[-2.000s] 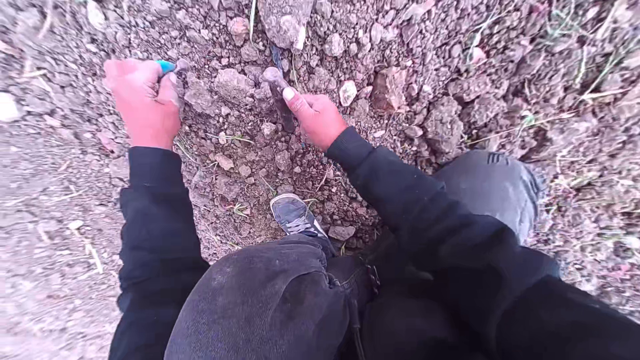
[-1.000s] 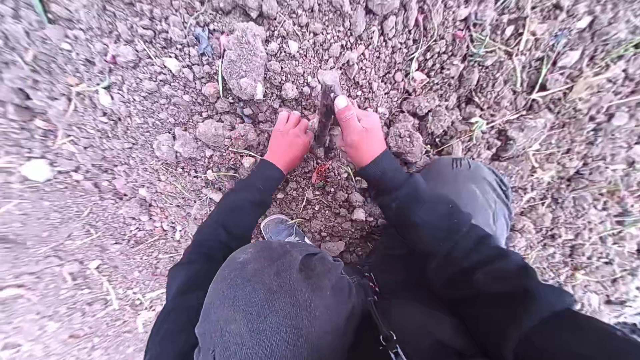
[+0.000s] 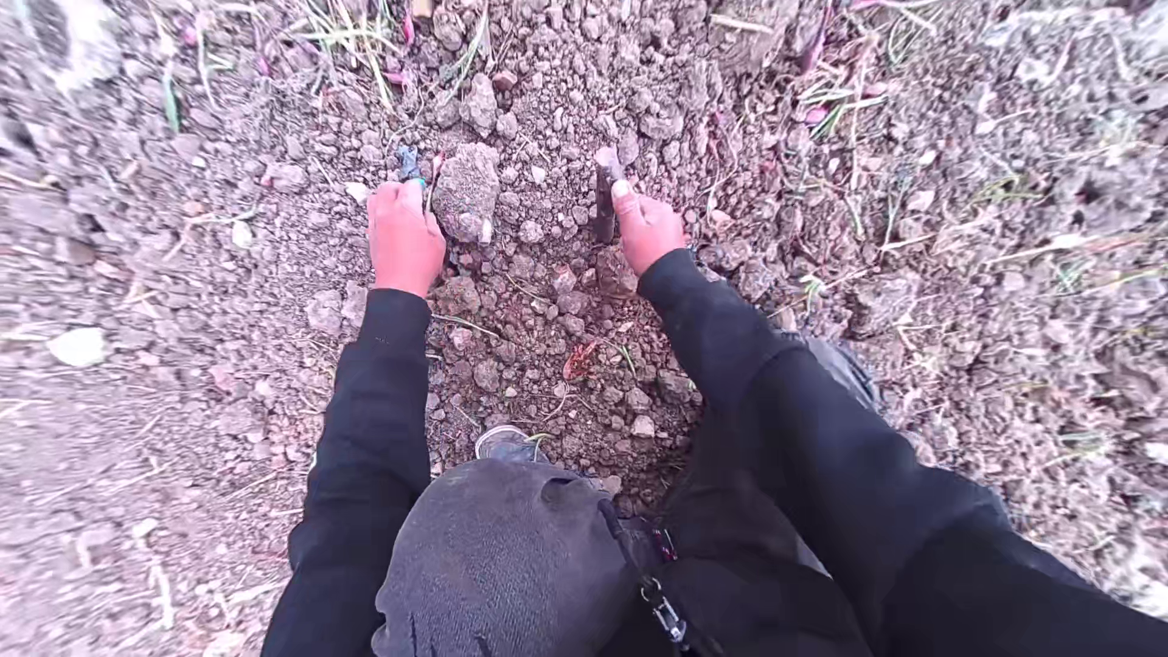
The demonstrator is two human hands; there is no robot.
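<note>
My left hand [image 3: 402, 235] is closed around a small teal and dark-blue object [image 3: 410, 165] whose kind I cannot tell; only its upper end shows above the fingers. A large soil clod [image 3: 467, 190] lies just right of that hand. My right hand [image 3: 650, 224] grips a short dark tool [image 3: 604, 203], perhaps with a wooden or metal body, its pale end up by my thumb. Its lower end touches or hangs near the soil. Reddish roots or peelings [image 3: 579, 361] lie on the crumbly soil between my forearms.
My knee [image 3: 493, 557] and the tip of a grey shoe [image 3: 507, 444] are below the hands. Onion-like plants with pink stems [image 3: 826, 108] lie at upper right, more green shoots [image 3: 365, 41] at upper left. A pale stone [image 3: 78, 347] rests at left.
My left hand has moved from beside the right hand up and left to the teal and dark-blue object, and grips it. The dark tool stays in my right hand.
</note>
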